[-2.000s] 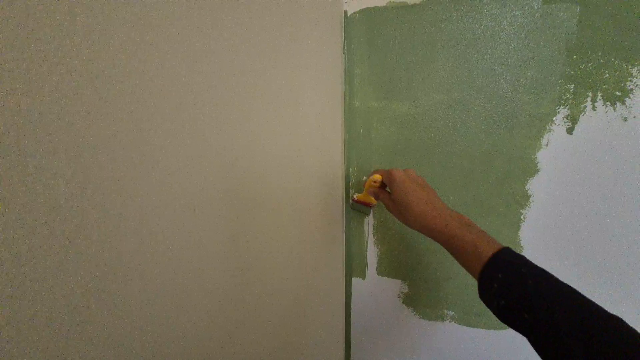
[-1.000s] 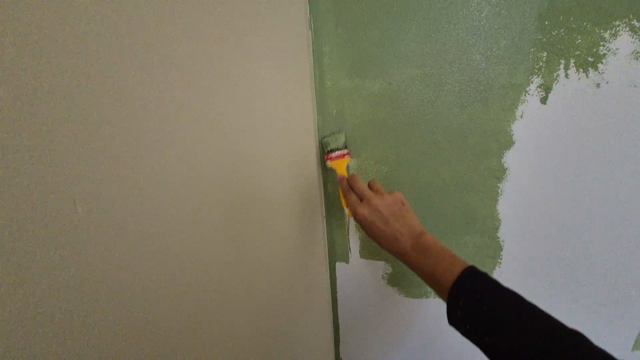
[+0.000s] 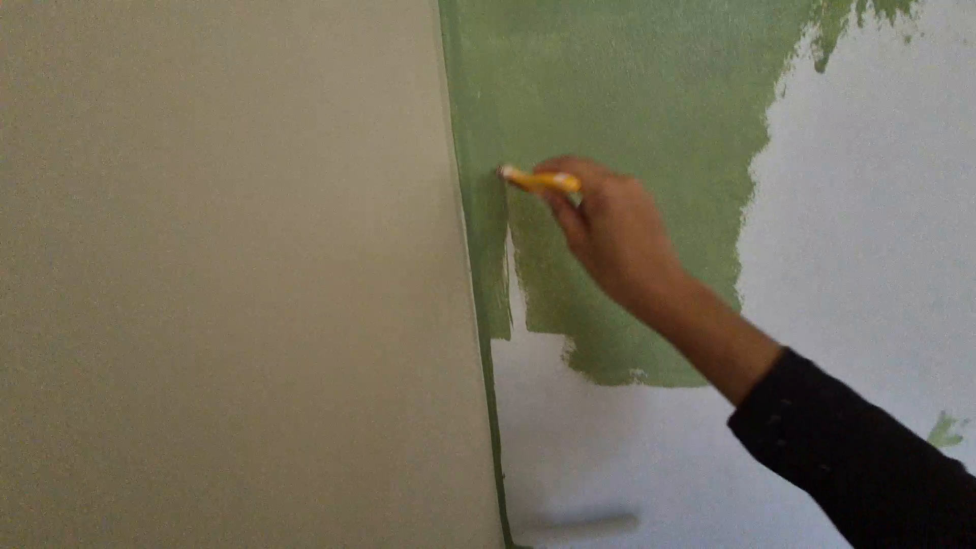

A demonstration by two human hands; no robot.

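My right hand (image 3: 618, 229), in a dark sleeve, grips a paintbrush (image 3: 545, 181) by its yellow handle. The brush points left, its head at the green painted wall (image 3: 648, 114) a little right of the corner; its bristles are mostly hidden and blurred. Below the brush, a narrow unpainted white sliver (image 3: 516, 290) runs between two green areas. Further down, the green ends in ragged edges above white wall (image 3: 610, 450). My left hand is not in view.
A beige wall (image 3: 229, 267) fills the left side and meets the green along a near-vertical corner (image 3: 471, 282). A thin green strip (image 3: 496, 427) follows that corner downward. White wall (image 3: 862, 213) lies at the right, with a small green patch (image 3: 947, 429).
The brush was bristles-up near the corner one second ago; now it lies nearly sideways, its head slightly further from the corner. My right hand has stayed closed on the handle. The view has shifted.
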